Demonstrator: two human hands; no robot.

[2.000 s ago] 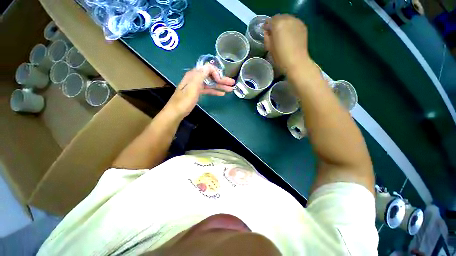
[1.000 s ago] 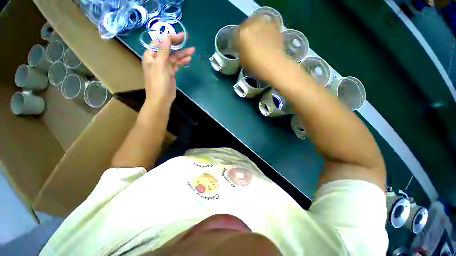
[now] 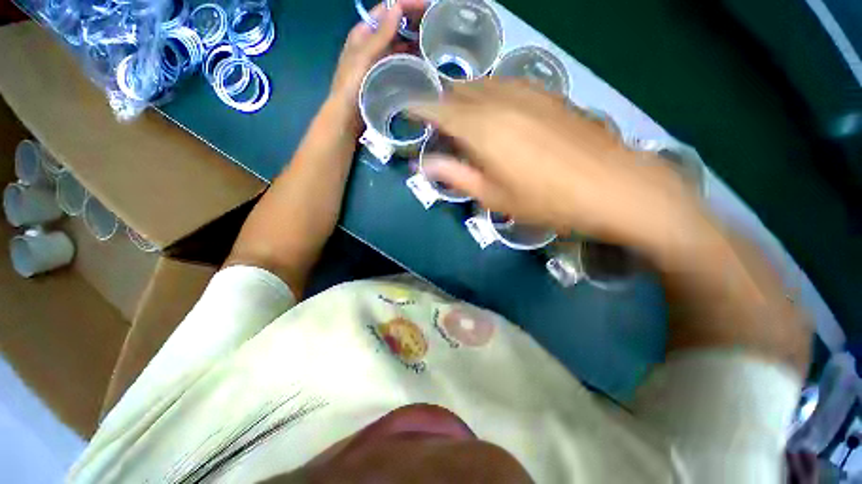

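Several cream cylindrical housings (image 3: 400, 90) stand in two rows on the green bench, open ends up, with pale side tabs (image 3: 480, 232) towards me. My left hand (image 3: 364, 52) is at the top beside the far-left housings, with a clear ring (image 3: 367, 13) at its fingers, partly cut off by the picture's edge. My right hand (image 3: 501, 151) is blurred and lies over the middle housings, hiding parts of them. Whether it holds anything cannot be made out.
A heap of clear and white rings (image 3: 236, 77) with crumpled plastic lies at the upper left of the bench (image 3: 378, 222). An open brown carton (image 3: 123, 161) holding housings is at the left. A white strip (image 3: 529, 28) runs along the bench. Plastic-like material shows at the lower right edge.
The view has shifted, so the housings look larger and the heap lies further left. My left hand has moved from the ring heap to the far-left housings, with a ring. My right hand is over the nearer row.
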